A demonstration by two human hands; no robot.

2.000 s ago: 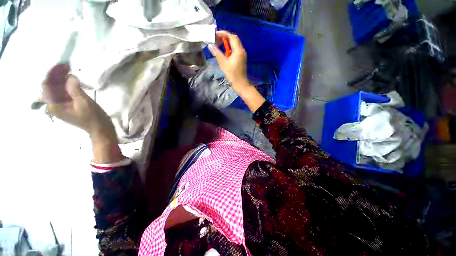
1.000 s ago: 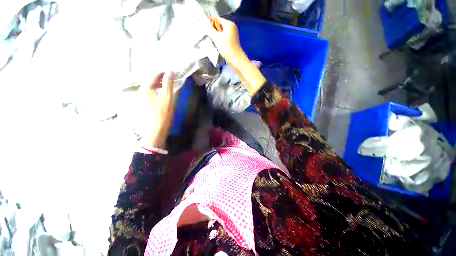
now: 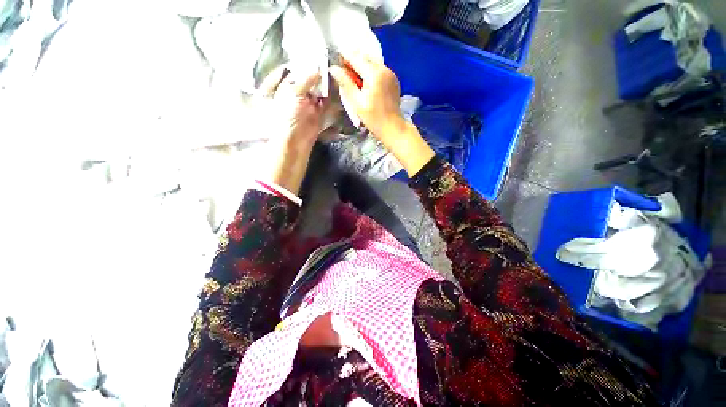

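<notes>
A pale garment (image 3: 310, 32) lies at the table's far right part, largely washed out by glare. My left hand (image 3: 298, 111) pinches a narrow edge of it. My right hand (image 3: 372, 91) is close beside it on the right, curled round thread snips (image 3: 351, 73), of which only an orange-red patch shows. The snips' blades and any thread ends cannot be made out. Whether my right fingers also hold the cloth is unclear.
A large white table (image 3: 119, 262) fills the left. Crumpled pale cloth (image 3: 56, 374) lies at its near left. A blue crate (image 3: 509, 119) with darker cloth stands right of my hands. Another blue crate (image 3: 561, 230) holds white pieces. More crates stand at the upper right.
My left hand has moved from the left over to the garment's edge and now lies close to my right hand. The garment has shifted and been refolded. My right hand keeps the snips.
</notes>
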